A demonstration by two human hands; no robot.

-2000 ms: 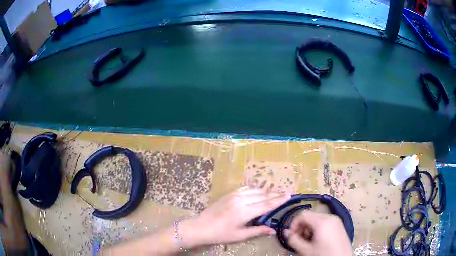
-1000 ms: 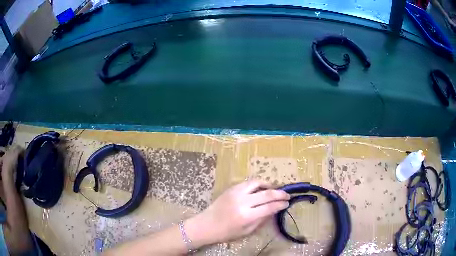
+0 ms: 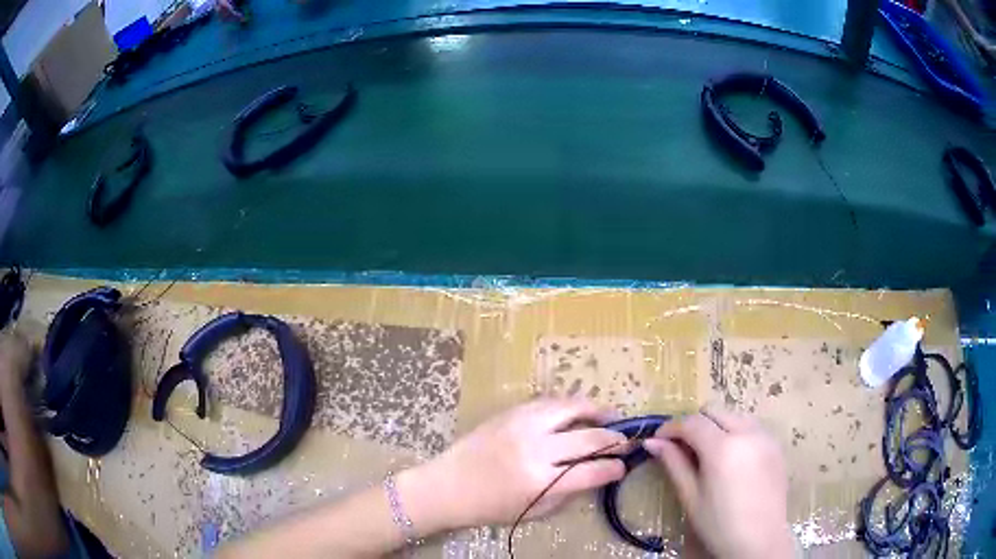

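Note:
My left hand (image 3: 546, 459) and my right hand (image 3: 726, 470) meet at the lower centre, both holding a black headband (image 3: 639, 424) by its upper end. The fingertips nearly touch. The headband's thick padded side is mostly hidden by my right hand. A thin curved trim strip (image 3: 614, 513) hangs below the fingers, touching or just above the mat. A thin dark cable (image 3: 535, 500) trails down from my left fingers.
Another headband (image 3: 297, 399) lies left on the cardboard mat (image 3: 497, 349), beside stacked headbands (image 3: 87, 377). A glue bottle (image 3: 891, 352) and tangled strips (image 3: 912, 464) lie right. Several headbands sit on the green conveyor (image 3: 491, 164). A neighbour's arm (image 3: 27, 470) shows far left.
My right hand has come back to the headband, and both hands now grip its upper end. The conveyor headbands have shifted right, and another has appeared at the left.

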